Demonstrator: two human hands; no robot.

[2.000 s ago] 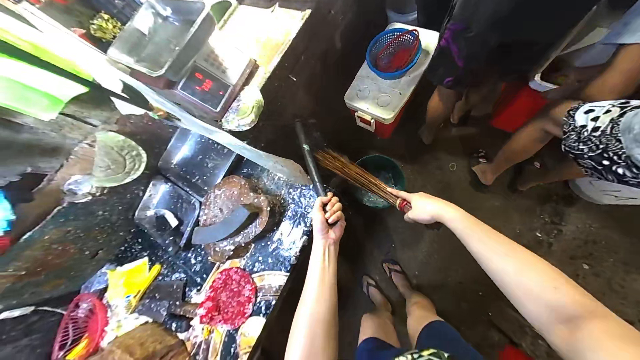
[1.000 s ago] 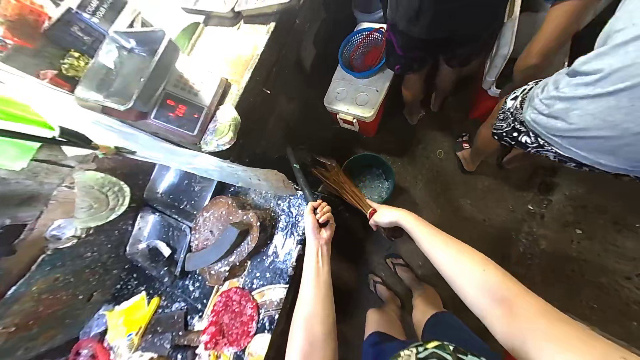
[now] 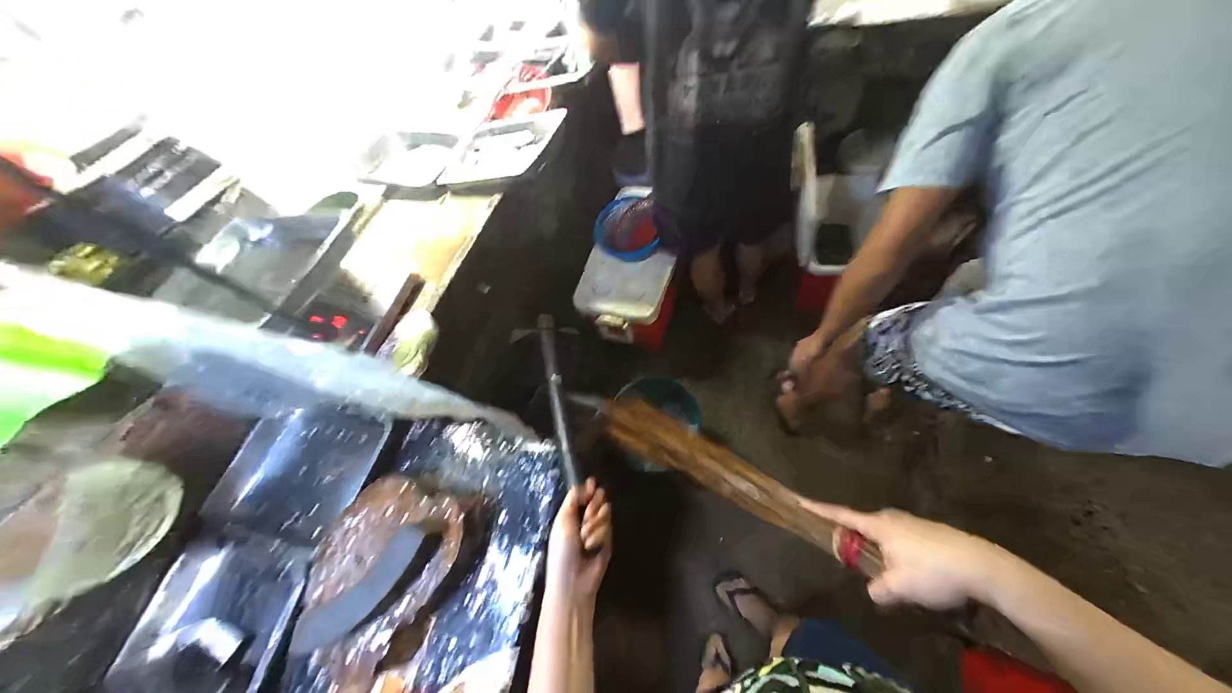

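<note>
My left hand [image 3: 583, 527] is closed round the lower end of a dark rod-like handle [image 3: 558, 404], which points up beside the table edge; what its far end bears is too dark to tell. My right hand [image 3: 914, 558] grips a stick broom [image 3: 731, 476] near its red binding [image 3: 851, 547], with the bristles reaching up and left over the floor. The bristle tips are near the rod and partly over a green basin [image 3: 664, 399]. On the wet table at left, a large curved blade [image 3: 366, 597] lies on a round wooden chopping block [image 3: 332, 577].
Metal trays [image 3: 294, 472] and a digital scale [image 3: 332, 322] are on the table. Beyond the basin stands a cooler [image 3: 626, 284] with a blue basket [image 3: 628, 228] on its lid. A person in a grey shirt [image 3: 1088, 241] bends at right; another person in dark clothes [image 3: 736, 125] stands ahead.
The view has shifted. The broom in my right hand has swung out from close beside the rod, and its bristles now look bunched. The person in grey shows more fully, bent with an arm lowered.
</note>
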